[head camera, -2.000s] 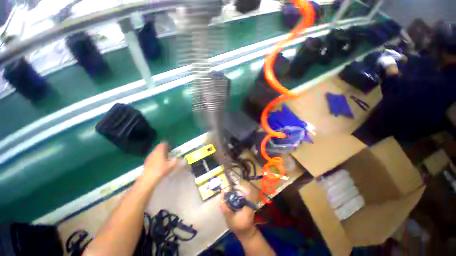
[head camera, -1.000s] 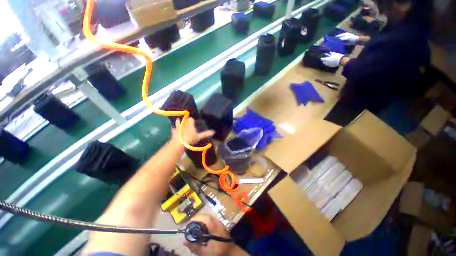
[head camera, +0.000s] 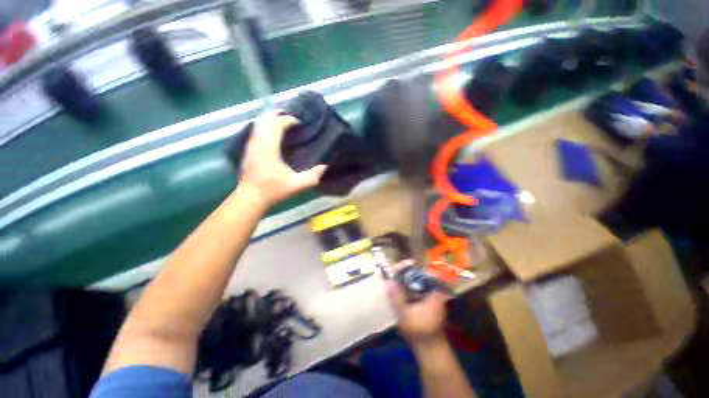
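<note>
My left hand (head camera: 274, 162) is stretched out over the belt's near edge, thumb and fingers spread around a blurred black housing (head camera: 330, 144). The hand hides part of it. My right hand (head camera: 422, 312) is closed around the black power screwdriver (head camera: 415, 281), seen from its cable end, at the bench's front edge. A blurred grey ribbed line rises above it. The yellow screw feeder (head camera: 339, 243) sits on the bench between my hands, left of the screwdriver. A tangled pile of thin black curved pieces (head camera: 249, 330) lies on the bench below my left forearm.
Black housings stand along the green belt (head camera: 101, 198). An orange coiled hose (head camera: 445, 167) hangs right of the feeder. Blue pieces (head camera: 483, 183) and a clear bag lie behind it. An open carton (head camera: 645, 299) is at right. Dark blocks are at lower left. A blurred person is at far right.
The view has swung. My left hand has moved from the housings beside the blue pieces to the left, now with a housing between thumb and fingers. My right hand keeps the screwdriver.
</note>
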